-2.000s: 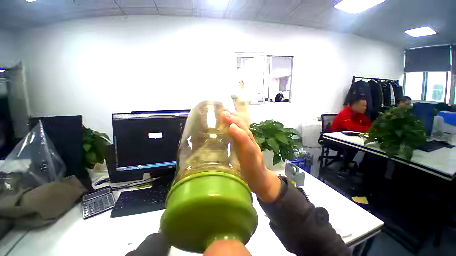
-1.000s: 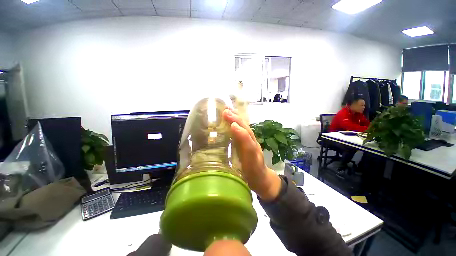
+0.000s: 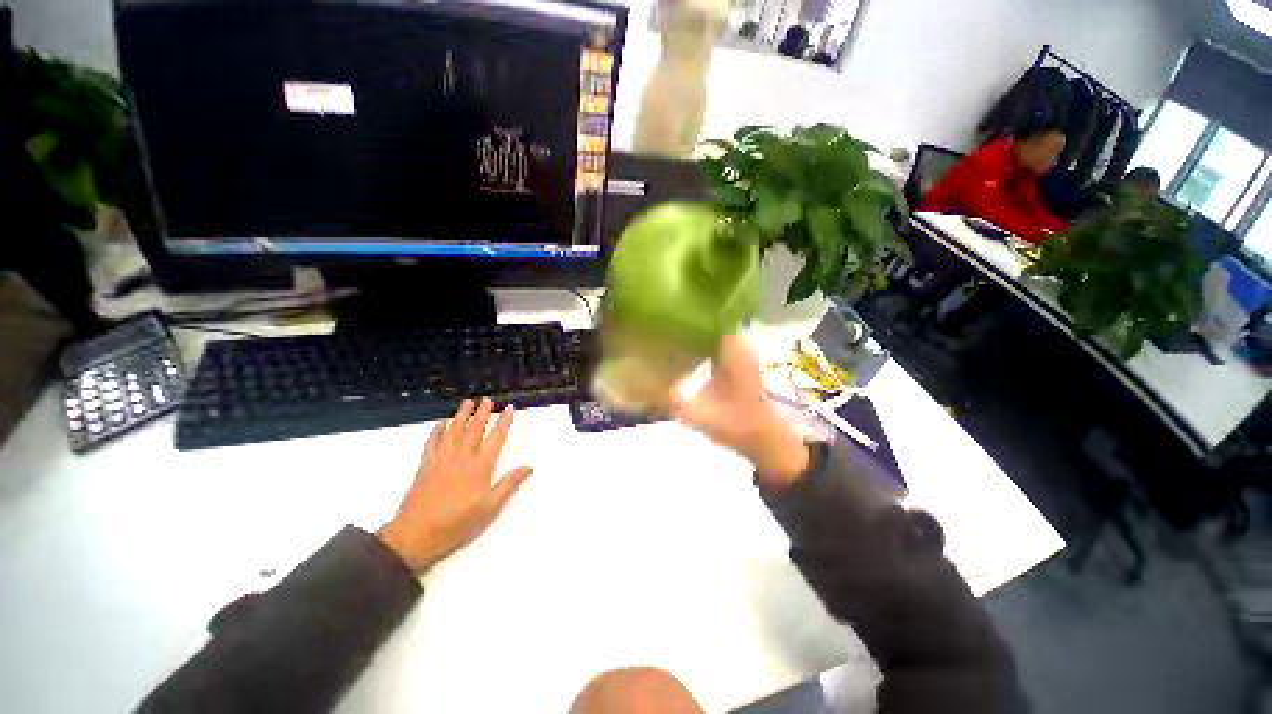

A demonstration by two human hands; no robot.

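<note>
The drink bottle [image 3: 679, 286] is in the air over the right part of the desk, blurred, its green lid up and towards the monitor. My right hand [image 3: 739, 407] is around its lower part, which is mostly hidden by the fingers and blur. My left hand [image 3: 453, 484] lies on the white desk [image 3: 558, 586] just in front of the keyboard [image 3: 377, 377], palm down with fingers apart, holding nothing. The monitor [image 3: 377, 133] shows thin pattern outlines on black and a small white box.
A calculator [image 3: 122, 380] lies left of the keyboard. Part of a dark mouse pad [image 3: 603, 416] shows beside the bottle. A yellow tape measure [image 3: 816, 370] and a dark flat item [image 3: 872, 435] lie at right. A potted plant [image 3: 823, 195] stands behind. A person in red [image 3: 990, 188] sits beyond.
The bottle has moved from close in front of me, tipped up, out over the desk. My left hand has come into view on the desk. The view has tilted down.
</note>
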